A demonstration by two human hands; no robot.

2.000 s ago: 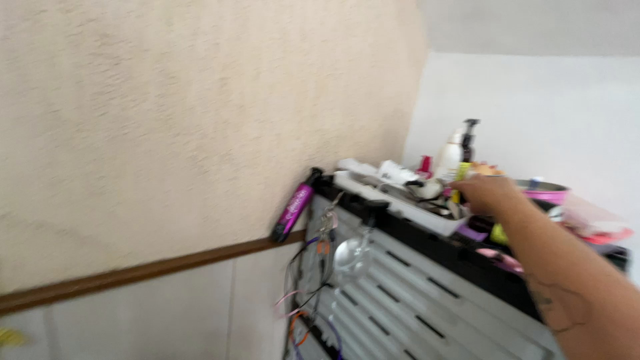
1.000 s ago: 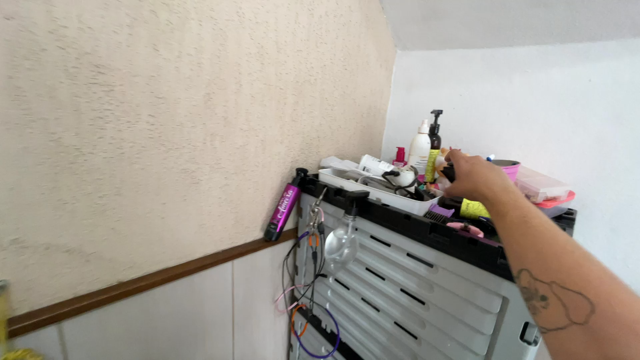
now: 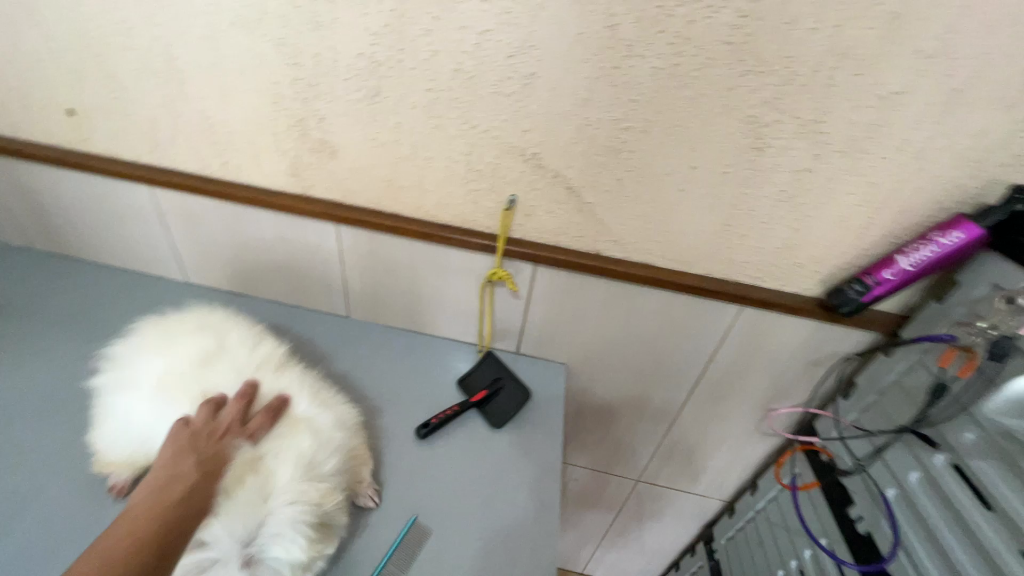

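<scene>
A fluffy white dog (image 3: 296,448) lies on the grey table, seen from above, with two paws showing at its sides. My left hand (image 3: 220,432) rests on its back, fingers spread in the fur and holding nothing. To the right of the dog lies a black slicker brush (image 3: 496,390), its handle pointing down and left. A metal comb with a teal spine (image 3: 396,544) lies below the brush, cut off by the frame's lower edge. My right hand is out of view.
The grey table (image 3: 480,488) stands against a tiled wall. A yellow cord (image 3: 498,276) hangs from a wall hook. At the right, a grey plastic cabinet (image 3: 936,480) has looped cords (image 3: 800,492) on its side and a purple bottle (image 3: 920,260) at its top corner.
The view has swung left and down from the cabinet top to the table. The arm reaching over the cabinet's items is no longer seen; the dog and my left hand now show.
</scene>
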